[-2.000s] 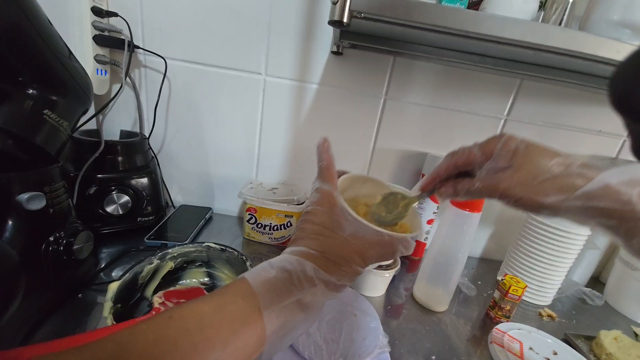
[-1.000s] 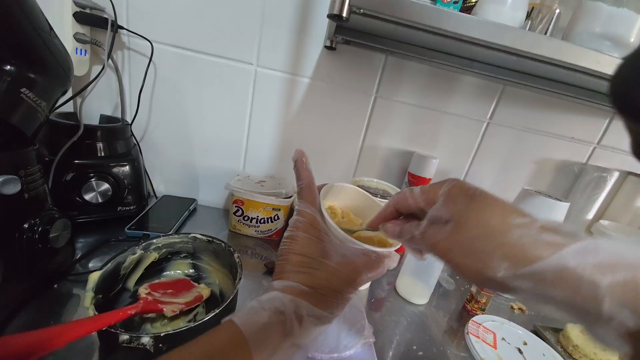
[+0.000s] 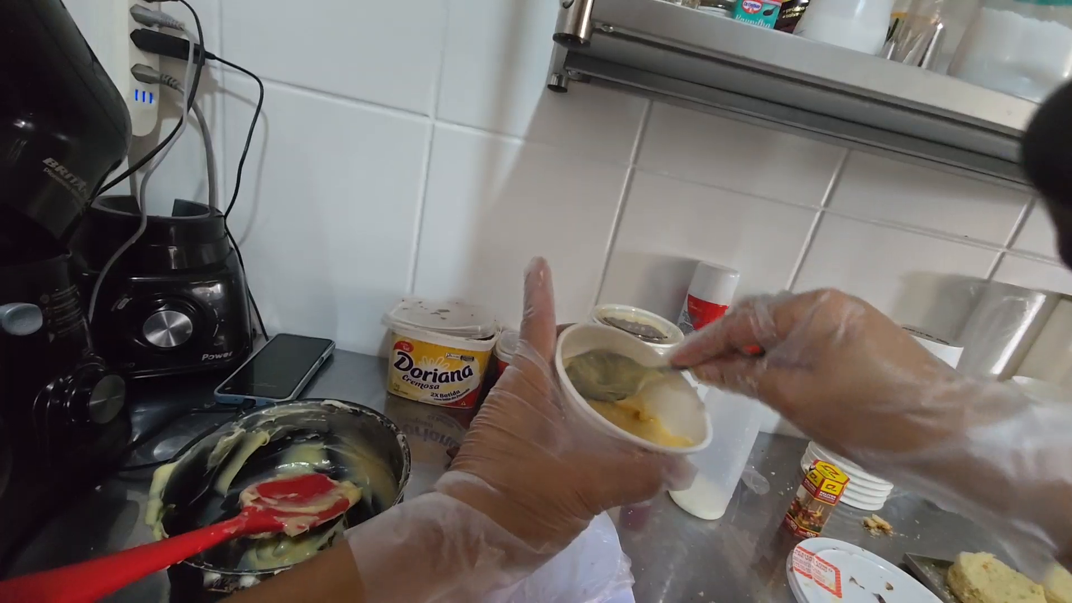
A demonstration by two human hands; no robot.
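Observation:
My left hand (image 3: pixel 544 435), in a clear plastic glove, holds a white cup (image 3: pixel 703 431) tilted toward me, its thumb pointing up. Yellow cream (image 3: pixel 641 419) lies inside the cup. My right hand (image 3: pixel 804 360), gloved as well, grips a metal spoon (image 3: pixel 607 375) whose bowl is inside the cup. Below and left of my hands, a red spatula (image 3: pixel 285 507) coated with cream rests in a black pan (image 3: pixel 406 456) smeared with pale cream. Behind the cup stands a squeeze bottle (image 3: pixel 724 461), partly hidden.
A margarine tub (image 3: pixel 440 360) stands at the tiled wall, beside a phone (image 3: pixel 275 368) and a black blender base (image 3: pixel 167 310). At right are a small box (image 3: pixel 816 498), a white lid (image 3: pixel 846 574), stacked white cups (image 3: pixel 867 486) and cake (image 3: pixel 992 578). A metal shelf (image 3: pixel 796 75) hangs above.
The spoon has stayed at the cup, shifting within it between frames. The cup now tilts more toward the camera than a second ago.

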